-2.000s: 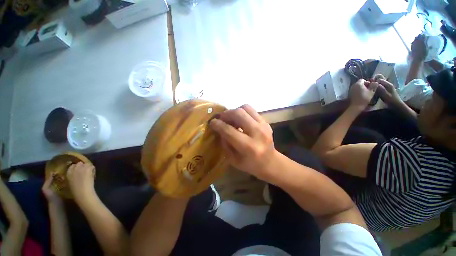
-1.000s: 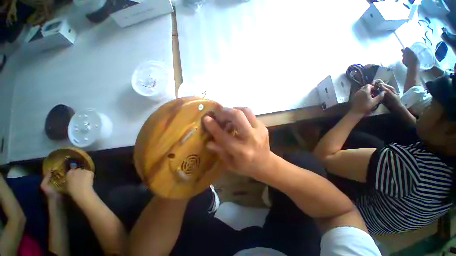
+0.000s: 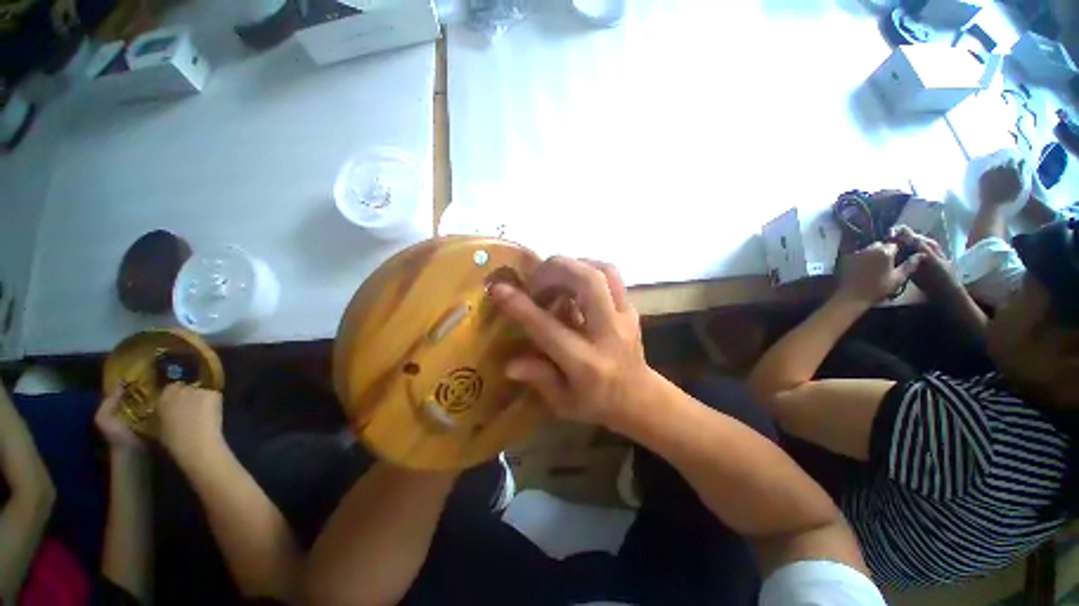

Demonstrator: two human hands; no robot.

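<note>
A round wood-grain base shell (image 3: 396, 343) is held up at the table edge, outer face towards me. It shows a round vent grille (image 3: 459, 389), slots, a dark hole and a small white dot near the top rim. My right hand (image 3: 580, 343) lies over the shell's right side, its index fingertip at a dark recess near the upper rim. Whether it pinches a small part cannot be seen. My left forearm rises behind the shell; my left hand is hidden behind it, where the shell is held.
Beyond the shell are a clear tub (image 3: 379, 189), a white tub (image 3: 223, 290) and a dark brown cover (image 3: 154, 271). At left a person's hands work in a smaller shell (image 3: 204, 358). At right a person in stripes handles dark cables (image 3: 867, 216) by white boxes (image 3: 782, 246).
My right index fingertip has stayed around the dark recess, while its fingers have shifted slightly. The shell has tilted a little. The neighbour's shell at left now shows a dark part inside.
</note>
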